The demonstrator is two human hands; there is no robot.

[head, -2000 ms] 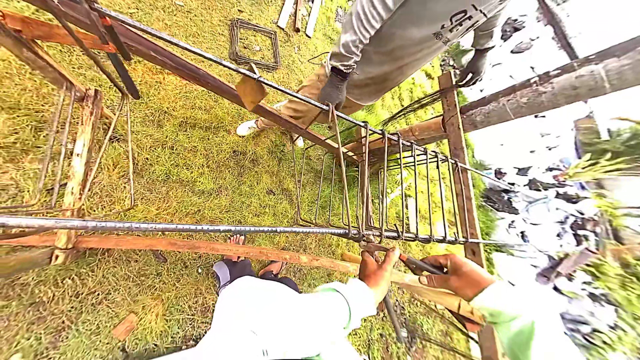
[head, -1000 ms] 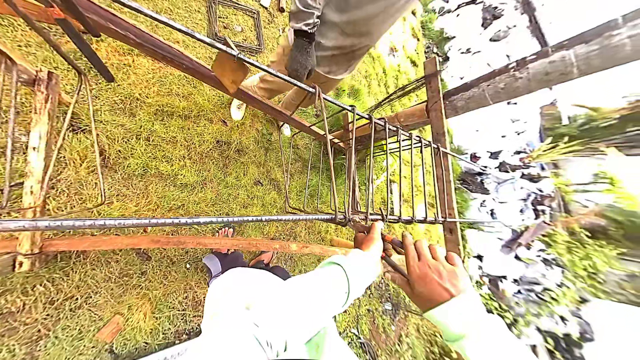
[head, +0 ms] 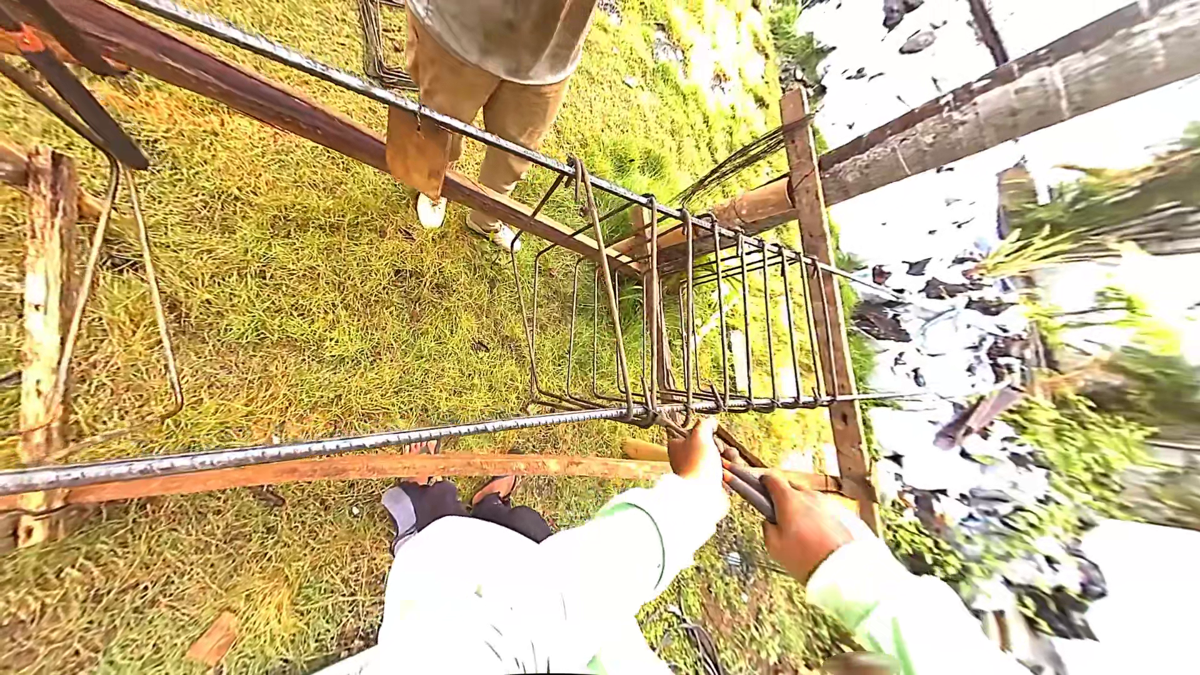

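My left hand (head: 696,454) is closed at the near ribbed steel bar (head: 309,450), beside the lower corner of a bent-wire stirrup (head: 609,281); what its fingers hold is partly hidden. Just right of it, my right hand (head: 808,525) grips the dark handle of a hand tool (head: 750,489), whose head reaches toward the bar near the left fingers. Several rectangular steel stirrups hang around the near bar and the far ribbed steel bar (head: 375,89), closer together toward the right.
A person (head: 506,66) stands beyond the far bar. Wooden rails (head: 309,469) run below the bars, with upright posts (head: 825,281) at the right and left (head: 47,328). A thick round pole (head: 994,112) extends upper right. Grass covers the ground; rubble lies right.
The other person's gloved hand, at the far bar two seconds ago, is out of view now. My hands stay close together at the near bar, the right one still on the tool.
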